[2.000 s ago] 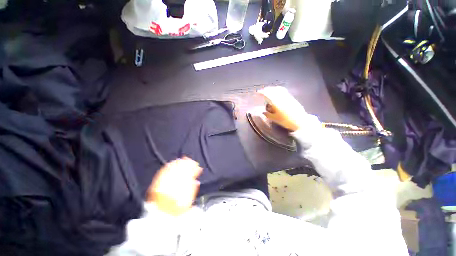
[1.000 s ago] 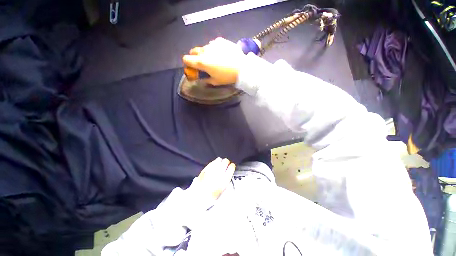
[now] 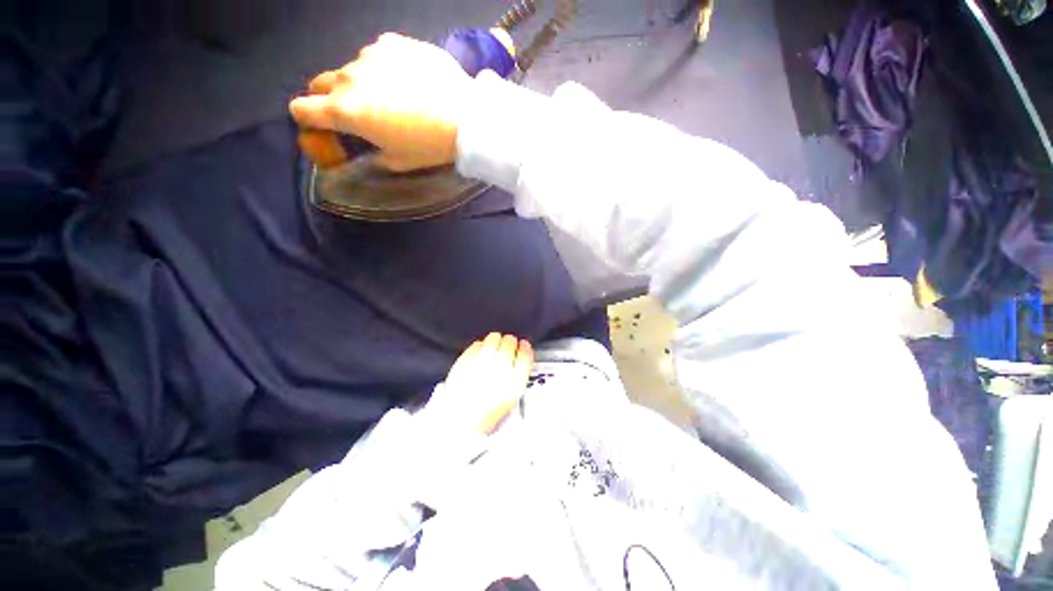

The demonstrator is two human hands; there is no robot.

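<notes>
The steam iron (image 3: pixel 398 193) lies with its pointed brown metal soleplate on the dark garment piece (image 3: pixel 427 277), near its far edge. My right hand (image 3: pixel 387 106) is closed around the iron's handle, whose dark blue end shows behind the hand. My left hand (image 3: pixel 485 379) rests at the near edge of the cloth, close to my body. Its fingers lie together, and whether they pinch the cloth edge cannot be made out. The garment piece has soft folds and runs left into the heap.
The dark garment heap (image 3: pixel 69 381) fills the left side and hangs over the table edge. Ribbed hoses (image 3: pixel 540 35) run from the iron toward the top. A purple-navy cloth bundle (image 3: pixel 872 87) lies at the right. Pale floor (image 3: pixel 641 346) shows below the table.
My right hand has brought the iron from the right of the cloth onto it and further left. My left hand has moved to the near cloth edge. The view has shifted, and the ruler is out of it.
</notes>
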